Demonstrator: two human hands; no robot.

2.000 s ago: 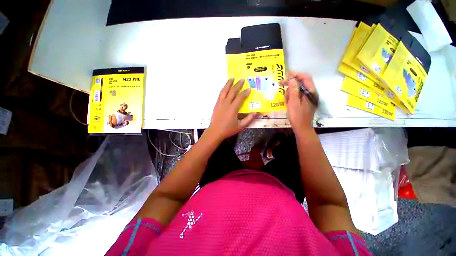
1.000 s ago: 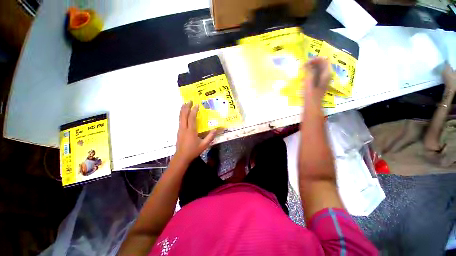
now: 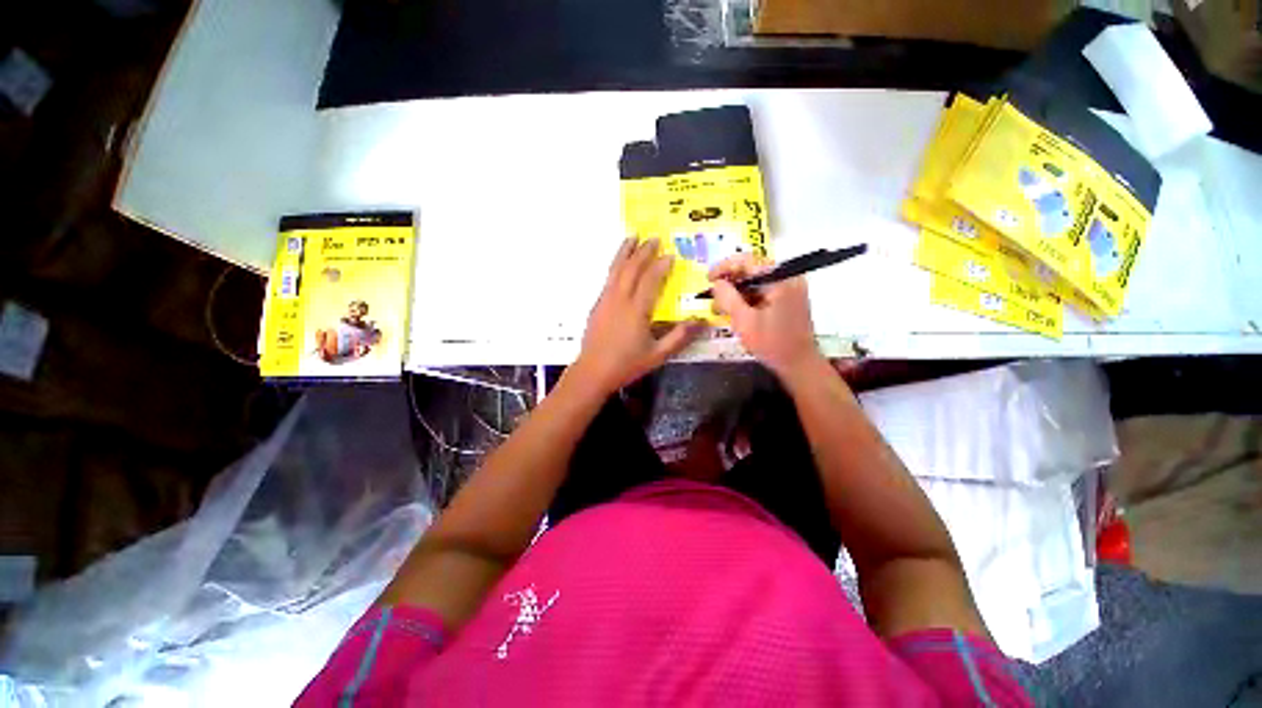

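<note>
A flat yellow retail box (image 3: 713, 208) with black flaps at its top lies on the white table in front of me. My left hand (image 3: 634, 311) rests on its lower left part, fingers spread, pressing it flat. My right hand (image 3: 764, 307) holds a black marker pen (image 3: 810, 263), its tip at the lower part of the box. A fanned stack of flat yellow boxes (image 3: 1024, 194) lies to the right. Another yellow box (image 3: 339, 311) with a figure picture lies alone at the left, by the table edge.
A black band (image 3: 526, 53) runs along the back of the table (image 3: 512, 180). A brown carton (image 3: 907, 17) and a clear plastic piece (image 3: 696, 20) show at the top. A white sheet (image 3: 1146, 86) lies behind the stack. Clear plastic (image 3: 235, 553) and white packing material (image 3: 997, 457) are below the table.
My right hand has come back from the stack at the right to the box under my left hand, with the marker now on its lower part. The view has also shifted.
</note>
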